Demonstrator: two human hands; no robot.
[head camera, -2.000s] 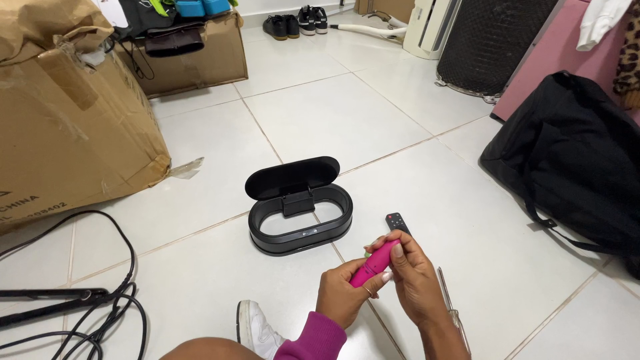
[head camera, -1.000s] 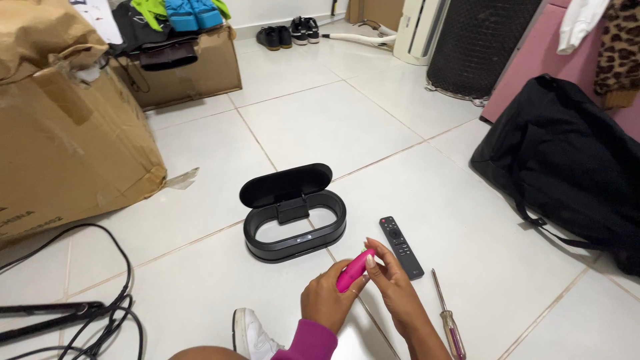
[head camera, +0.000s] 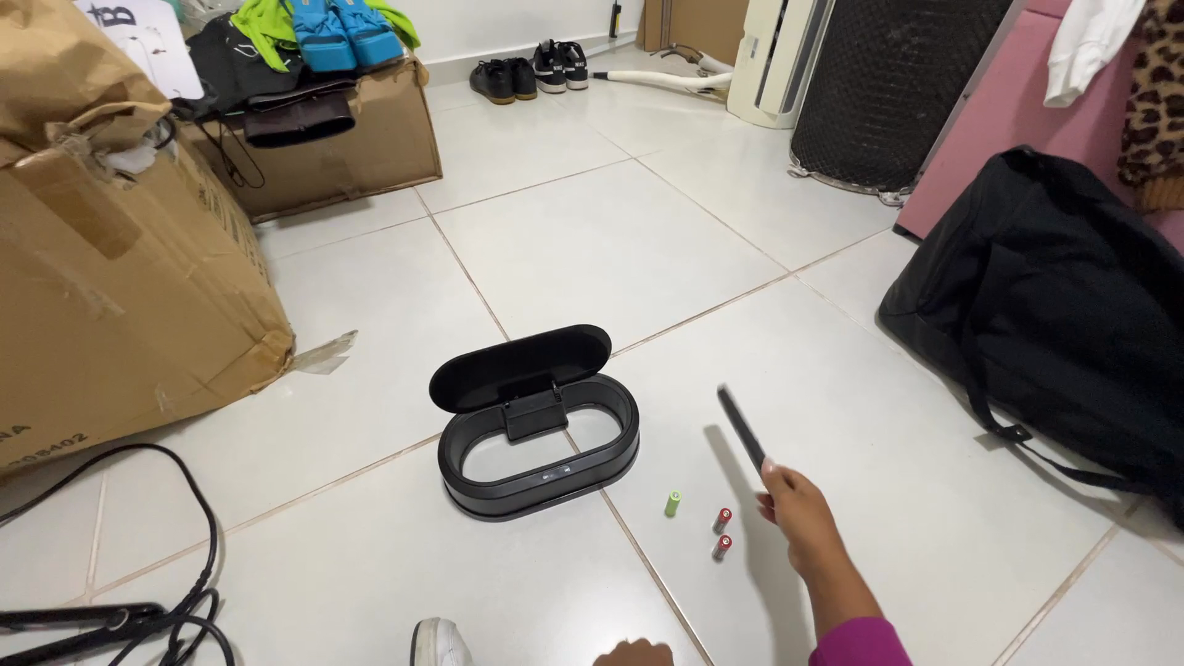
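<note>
My right hand (head camera: 791, 504) holds a black remote control (head camera: 741, 427) by its near end, lifted above the floor and seen nearly edge-on. To its left, a green battery (head camera: 672, 503) and two red-topped batteries (head camera: 721, 520) stand on the tiles. At the bottom edge only part of my left hand (head camera: 635, 653) shows; its fingers and anything in them are cut off. Left of the batteries lies a black oval ring-shaped case (head camera: 546, 486) with its hinged lid (head camera: 523, 367) raised. The pink object and the screwdriver are out of view.
Large cardboard boxes (head camera: 120, 305) stand at the left, one with clothes on top. A flat iron (head camera: 83, 624) with a looped black cord lies at lower left. A black bag (head camera: 1064, 324) rests at the right. Shoes (head camera: 527, 74) sit by the far wall.
My hands have moved apart, and the pink object they held is out of view. The remote, on the floor one second ago, is now in my right hand. Three batteries now show on the tiles.
</note>
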